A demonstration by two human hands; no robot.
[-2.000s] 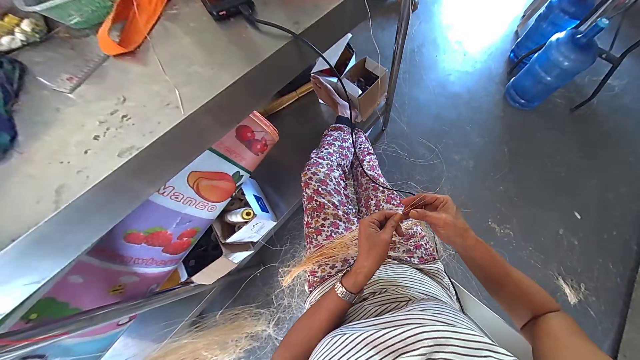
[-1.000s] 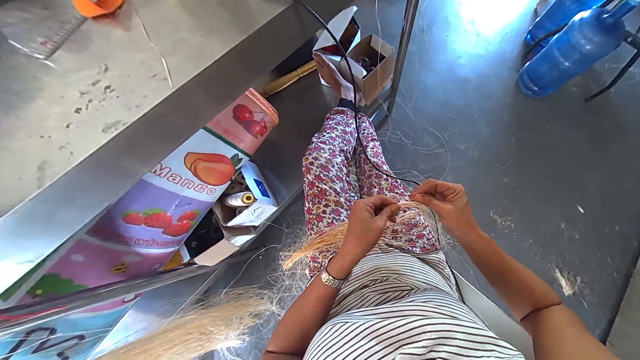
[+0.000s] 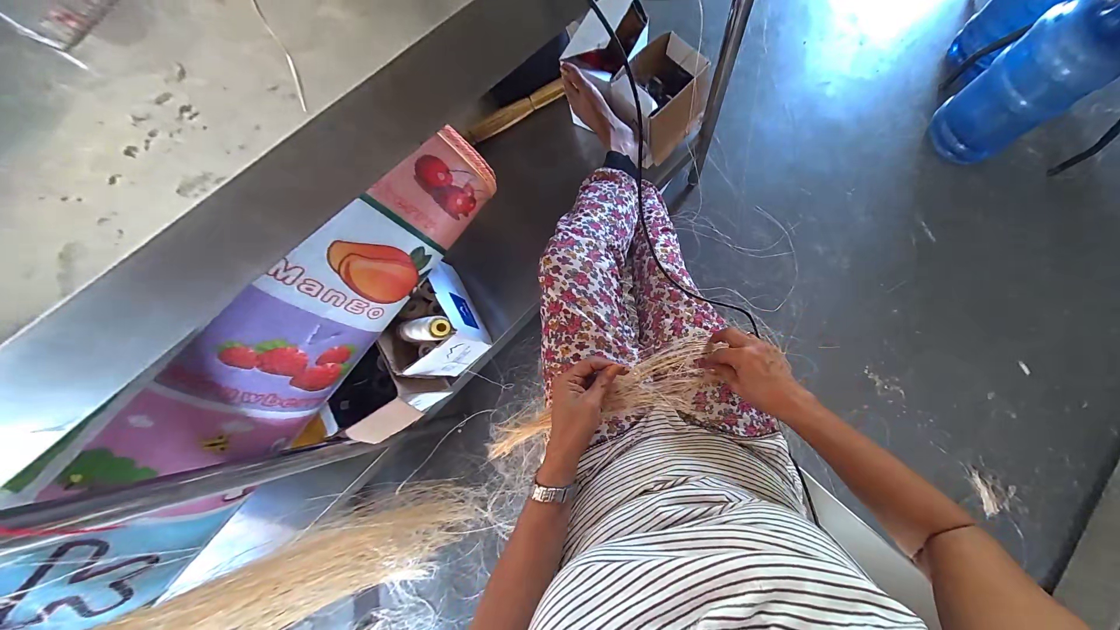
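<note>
Over my lap, a bunch of pale straw-coloured fibres (image 3: pixel 652 385) stretches between my two hands. My left hand (image 3: pixel 582 407), with a metal watch on its wrist, pinches strands between thumb and fingers at the bunch's left part; its denser end sticks out beyond that hand. At the right side of the bunch, my right hand (image 3: pixel 744 367) has bent fingers closed on thin strands. A larger bundle of long fibres (image 3: pixel 324 560) lies at the lower left, apart from my hands. A black cable (image 3: pixel 643 192) runs down across my legs towards my right hand.
A metal table (image 3: pixel 175 157) stands at the left, with a shelf below holding a fruit-printed sheet (image 3: pixel 297 297), a box with a spool (image 3: pixel 426 329) and open cardboard boxes (image 3: pixel 674 114) near my foot. Blue water bottles (image 3: pixel 1019 87) stand at the upper right. Loose fibres (image 3: pixel 989 490) lie on the floor.
My hands, close together two seconds ago, are now farther apart, and the fibres between them are spread out in view. The view has shifted slightly.
</note>
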